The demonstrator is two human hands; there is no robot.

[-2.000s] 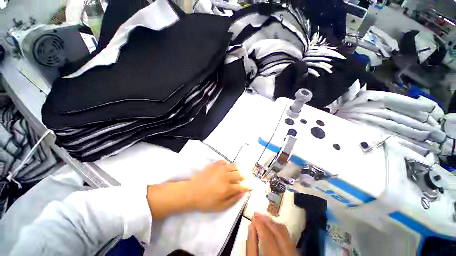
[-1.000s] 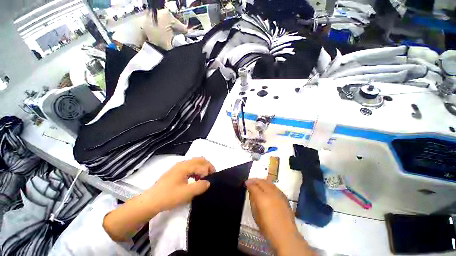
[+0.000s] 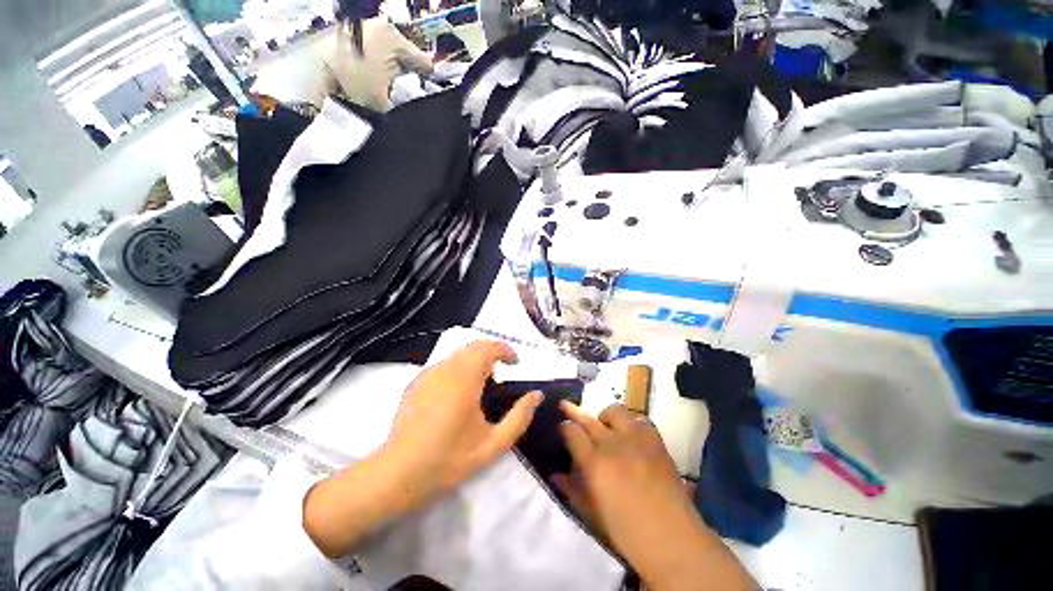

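Note:
A black fabric panel lies between my hands, just in front of the needle area of the white sewing machine. A white panel lies over my lap and the table edge, and its pale part also shows behind my left fingers. My left hand holds the black panel's left side between thumb and fingers. My right hand rests on its right side with fingertips near the presser foot. The fabric under my right palm is hidden. The tan block is right of the needle.
A tall stack of black panels stands left of the machine. A tied bundle is at lower left. A dark cloth scrap, pink-handled snips and a flat black rectangle are on the right. A person is in the background.
The black panel, spread long before, now shows only as a small part, with white cloth over my lap. My left fingers moved nearer the machine; my right hand came in over the fabric.

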